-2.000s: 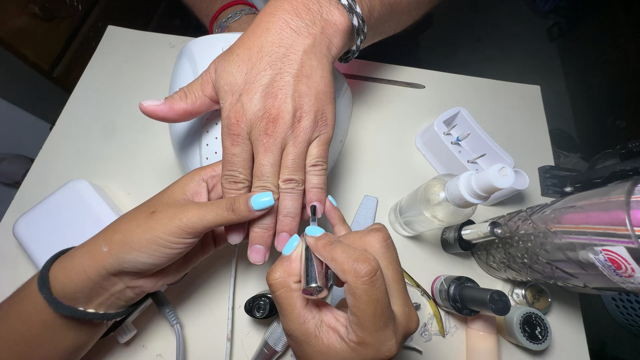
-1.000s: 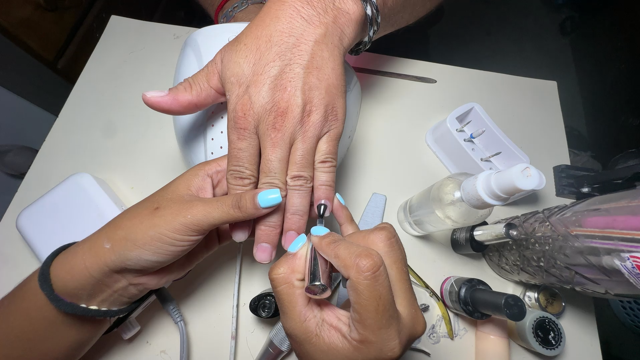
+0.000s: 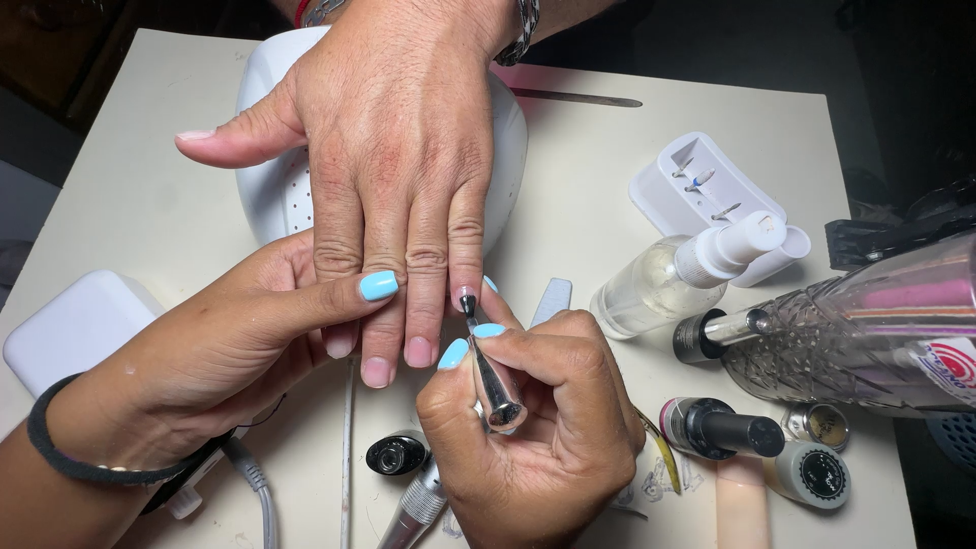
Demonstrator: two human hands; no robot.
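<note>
Another person's hand (image 3: 400,145) lies palm down, fingers spread, over a white nail lamp (image 3: 507,152). My left hand (image 3: 252,335) holds that hand's fingers, my thumb across them and my other fingers beneath. Between thumb and fingers, my right hand (image 3: 534,419) grips a silver nail polish brush (image 3: 496,389) by its cap; the dark bristles touch the little fingernail. Just left of my right hand stands an uncapped black polish bottle (image 3: 396,452). A nail file (image 3: 552,297) shows behind my right hand, and a metal nail drill handpiece (image 3: 415,507) lies below the bottle.
At right are a clear spray bottle (image 3: 656,278), a white case of drill bits (image 3: 663,191), a capped polish bottle (image 3: 717,427), a small jar (image 3: 812,473) and a large textured glass container (image 3: 862,328). A white box (image 3: 76,328) and grey cable (image 3: 263,488) are at left; a metal tool (image 3: 579,97) lies behind.
The brush tip has moved slightly along the little finger's nail, where it was also in the earlier frames. Both my hands keep their holds.
</note>
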